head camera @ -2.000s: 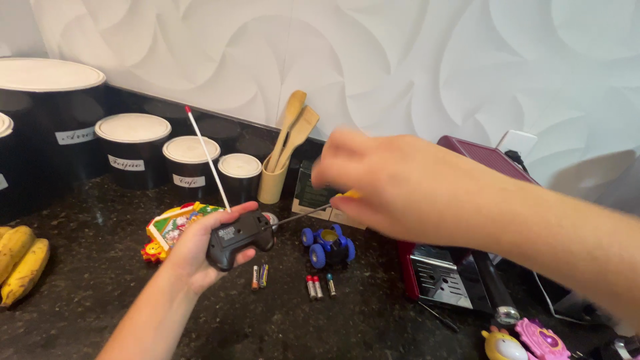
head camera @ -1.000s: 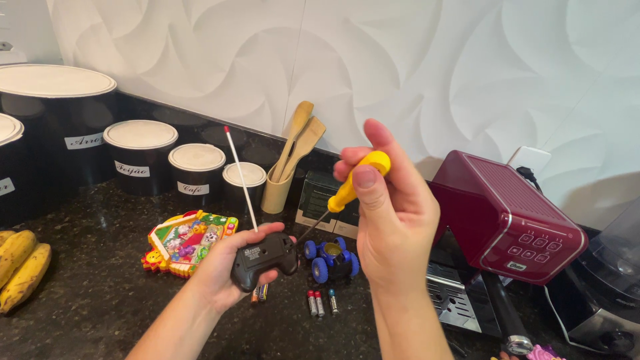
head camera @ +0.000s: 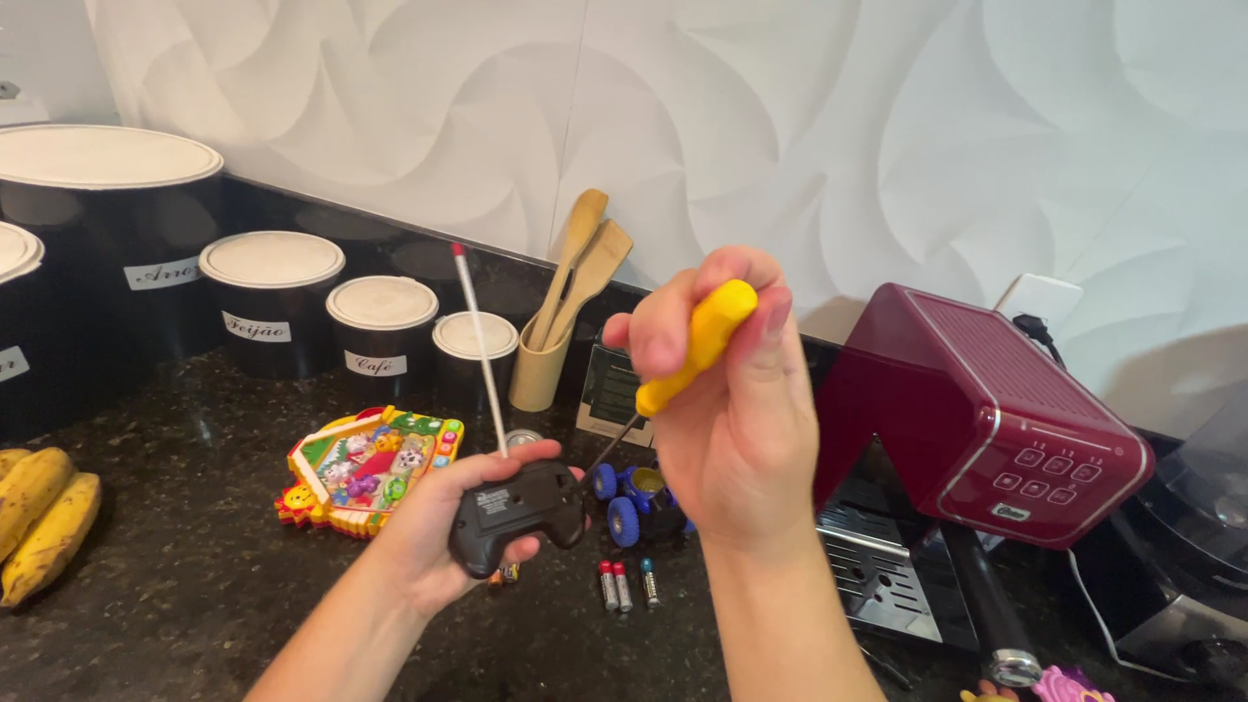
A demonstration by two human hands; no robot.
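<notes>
A black toy remote control [head camera: 517, 512], back side up, lies in my left hand [head camera: 439, 531]; its pale, red-tipped antenna points up. My right hand [head camera: 746, 400] grips the yellow handle of a screwdriver [head camera: 697, 346]. The metal shaft slants down to the right end of the remote; whether its tip touches a screw cannot be told. Behind the remote stands a toy car with blue wheels [head camera: 625, 522], partly hidden by my right hand. Red-ended batteries [head camera: 614, 586] and a blue-ended battery [head camera: 650, 583] lie in front of the car. More batteries [head camera: 507, 574] show below the remote.
A colourful farm-animal toy [head camera: 375, 468] lies left of the remote. Black canisters with white lids [head camera: 273, 259] and a holder with wooden utensils [head camera: 538, 375] line the wall. Bananas [head camera: 49, 517] sit far left. A dark red coffee machine [head camera: 985, 419] stands right, a pink toy [head camera: 1068, 685] near it.
My right hand was higher and blurred across the view two seconds ago; one second ago its fingers were more spread on the yellow handle. The remote stays in my left hand.
</notes>
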